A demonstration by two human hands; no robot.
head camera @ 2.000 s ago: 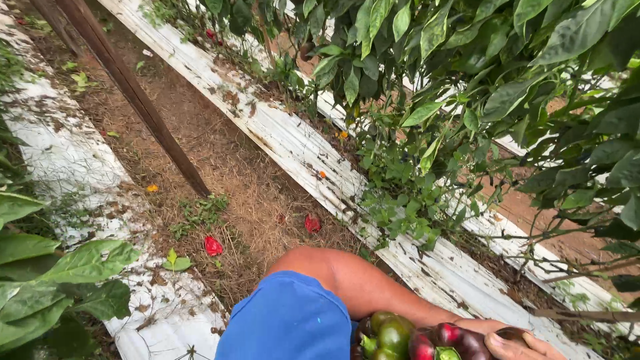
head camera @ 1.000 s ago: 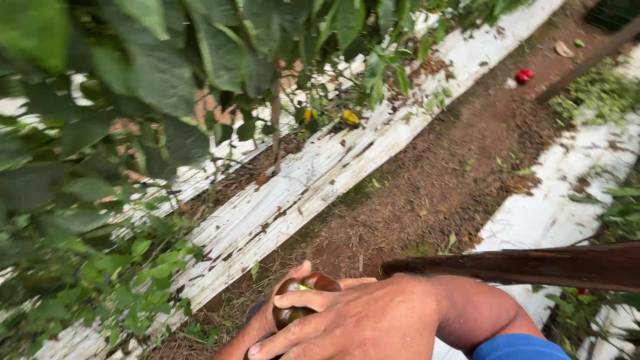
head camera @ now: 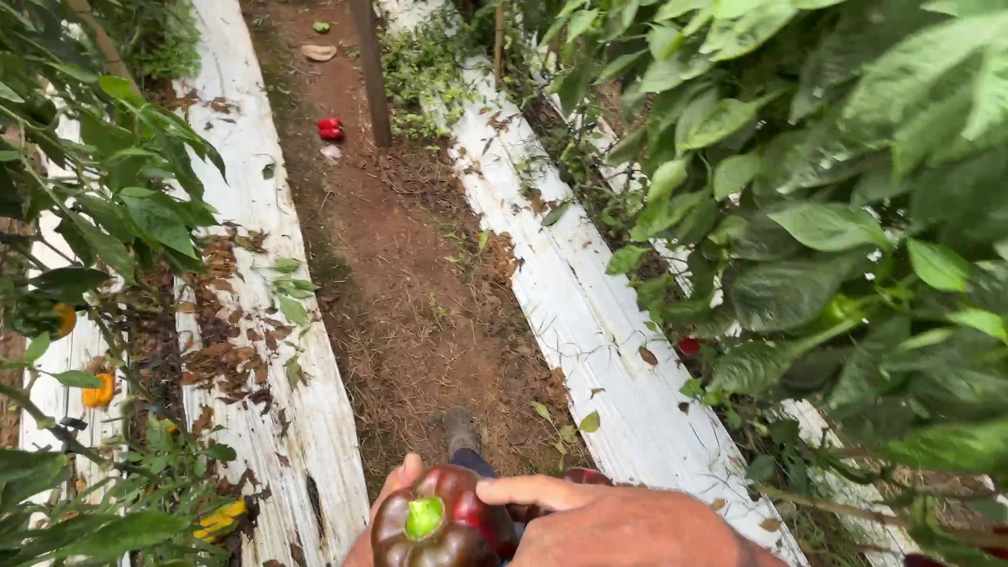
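At the bottom centre, dark red-brown bell peppers (head camera: pixel 429 539) with a cut green stem are held close to the body. My left hand (head camera: pixel 382 504) shows only in part, wrapped round their left side with its thumb or a fingertip up. My right hand (head camera: pixel 622 524) lies over the peppers from the right, its index finger stretched across a dark pepper. Another dark red pepper (head camera: pixel 587 476) peeks out behind the right hand. How many peppers lie beneath the hands is hidden.
A dirt path (head camera: pixel 409 276) runs ahead between white plastic mulch strips (head camera: pixel 583 315). A wooden post (head camera: pixel 370 71) stands in it, near a fallen red pepper (head camera: pixel 330 128). Pepper plants (head camera: pixel 819 236) crowd the right side; orange peppers (head camera: pixel 98 390) hang or lie at left. My boot (head camera: pixel 461 431) is below.
The view has swung along the row. My right hand, its fingers seen over a dark pepper one second ago, now reaches across the peppers from the right.
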